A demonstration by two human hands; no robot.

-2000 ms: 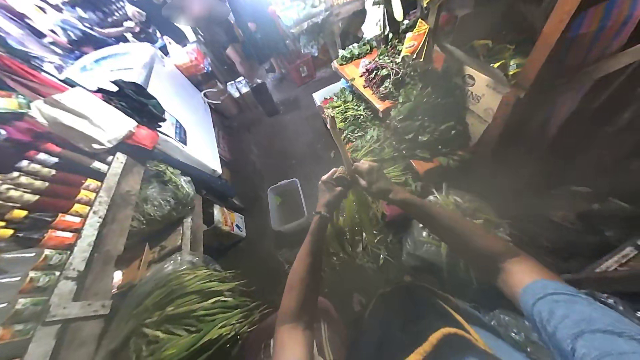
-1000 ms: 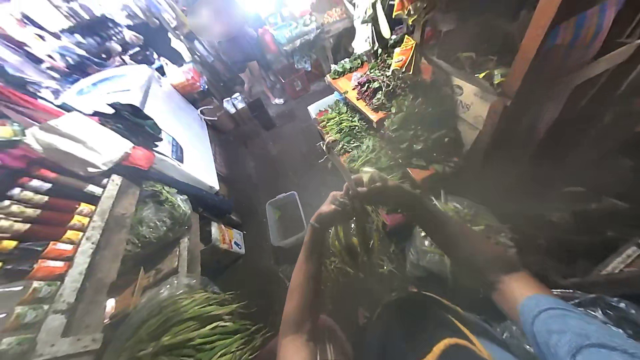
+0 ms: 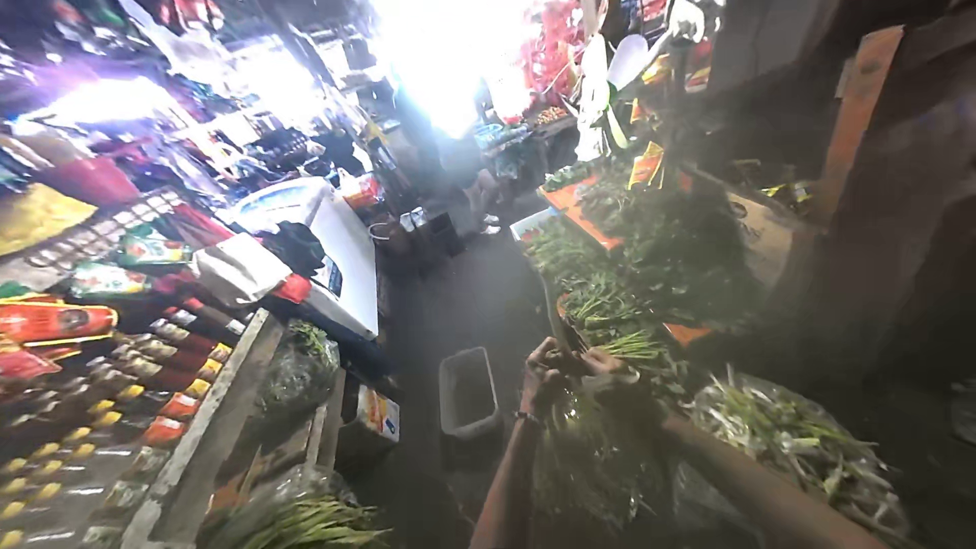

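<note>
My left hand [image 3: 543, 367], with a band at its wrist, has its fingers bent around the lower part of a long thin strip or stalk [image 3: 552, 311]. Close beside it on the right, my right hand [image 3: 607, 364] is also bent at this piece; shadow and blur partly hide its fingers. The strip rises from between the hands toward the piled leafy greens [image 3: 610, 274]. Cut green stalks [image 3: 637, 345] lie just beyond my right hand. Below both hands is clear plastic with greens [image 3: 579, 450], partly covered by my forearms.
A pale plastic bin [image 3: 469, 393] stands on the floor left of my hands. A bag of vegetables [image 3: 785, 435] lies at right. Farther left are a wooden frame [image 3: 206, 412], rows of bottles [image 3: 114, 404] and a white chest [image 3: 347, 267]. A person's legs [image 3: 482, 200] show farther back.
The view has tilted upward. My hands remain close together at the long strip, which now leans up and left. The finger positions have shifted slightly.
</note>
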